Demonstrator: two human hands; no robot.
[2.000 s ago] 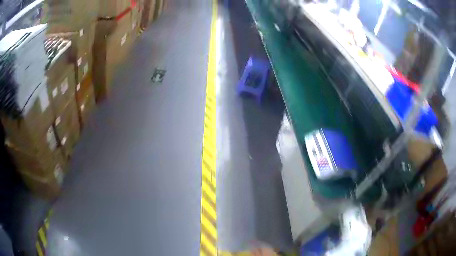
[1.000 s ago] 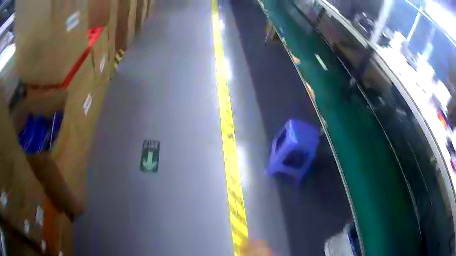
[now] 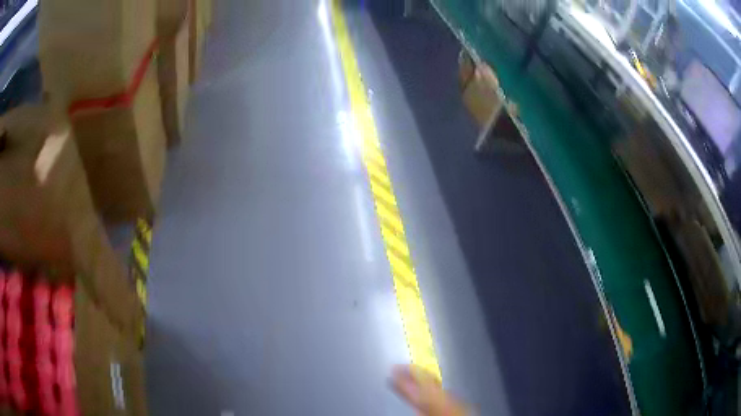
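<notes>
My right hand (image 3: 429, 395) shows small and blurred at the bottom edge, right of centre, over the yellow floor line. It is cut off by the edge. Its fingers point up and left, and nothing shows in them. My left hand is out of the picture. Nearest in front of me are the grey floor (image 3: 260, 244) and the yellow striped tape (image 3: 392, 227). A long green belt (image 3: 597, 195) runs along the right side.
Brown cartons (image 3: 122, 154) stand along the left, one with a red band. Red-pink items (image 3: 36, 341) show in an open carton at lower left. A brown thing (image 3: 481, 93) stands beside the belt. A pale rail (image 3: 666, 118) curves along the far right.
The view has moved forward along the aisle. The purple stool and the green floor sign have left the picture. The red-pink items have come into view. More of my right hand shows.
</notes>
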